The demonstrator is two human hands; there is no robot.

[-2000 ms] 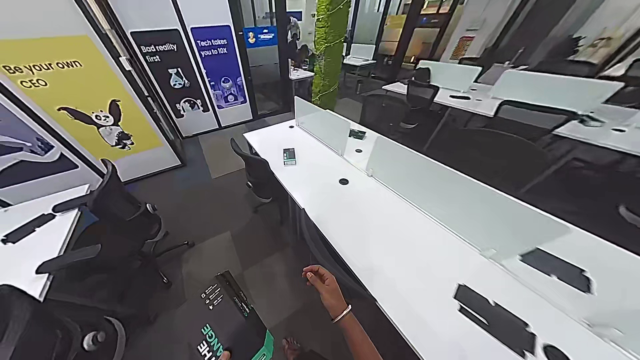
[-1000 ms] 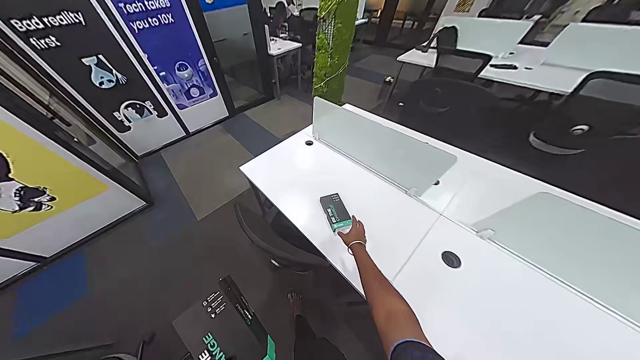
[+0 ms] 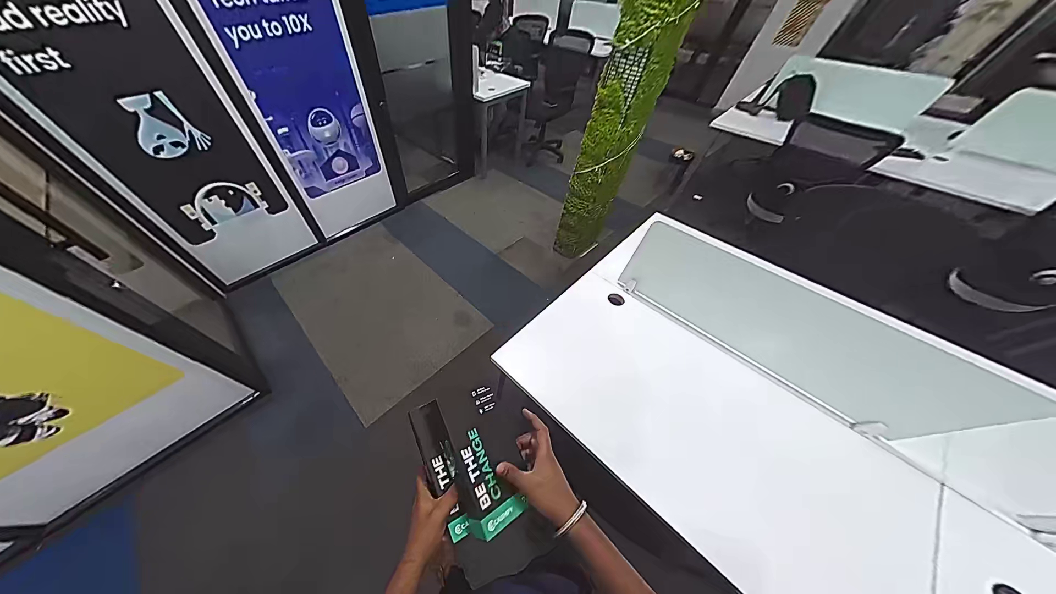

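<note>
My left hand [image 3: 431, 516] is closed around the lower part of a black and green cardboard box [image 3: 431, 429] with printed lettering. Against its right side stands a second, wider-looking black and green box [image 3: 478, 487], also tilted. My right hand [image 3: 544, 478], with a pale band at the wrist, is at this box's right side. Its thumb lies over the printed face and its index finger points up; whether it grips the box cannot be seen. Both boxes are beside the front edge of a white desk [image 3: 643, 412], low in the view. Their dark edges blend into the floor.
A frosted divider [image 3: 784, 330] runs along the desk, near a round cable hole [image 3: 616, 299]. Beyond the desk stands a green foliage-covered column [image 3: 615, 124]. Poster-covered panels [image 3: 157, 140] line the left side. More desks and chairs [image 3: 841, 140] are at the back right.
My right hand has come back from the desk to beside my left hand. The box that lay on the desk under my right hand is gone from there, and two boxes are now together at my hands.
</note>
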